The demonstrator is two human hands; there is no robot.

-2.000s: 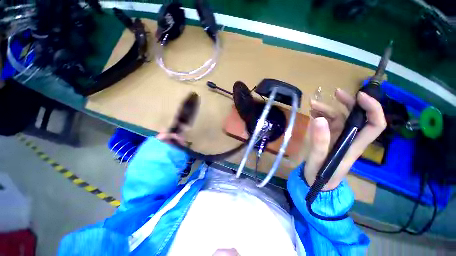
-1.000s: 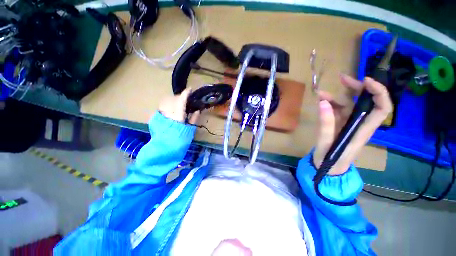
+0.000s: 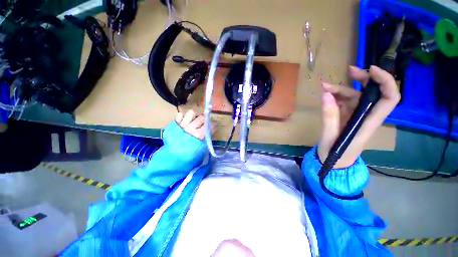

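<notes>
A black ear cup point(image 3: 260, 83) lies open face up on the reddish-brown block point(image 3: 285, 95), with thin leads at its lower edge. Two pale headband loops point(image 3: 210, 95) arch over it from a black pad point(image 3: 264, 42) towards me. A second open round cup point(image 3: 191, 82) lies left of the block, beside the curved black headband pad point(image 3: 156, 62) and boom microphone point(image 3: 178, 59). My left hand point(image 3: 193, 124) is just below this cup, fingers curled; any thin wire in them cannot be made out. My right hand point(image 3: 374, 118) holds the soldering iron point(image 3: 353, 123), tip up and away from the cup.
The blue tray point(image 3: 417, 119) at the right holds dark items and a green spool point(image 3: 447, 37). A thin silvery V-shaped piece point(image 3: 309, 47) lies on the cardboard point(image 3: 346, 20). Other headset parts point(image 3: 47, 60) crowd the left. The iron's cable point(image 3: 417, 177) hangs at the right.
The left hand has let go of the second cup, which now lies by the block, and sits below it. The view has shifted over the bench. The right hand still holds the iron.
</notes>
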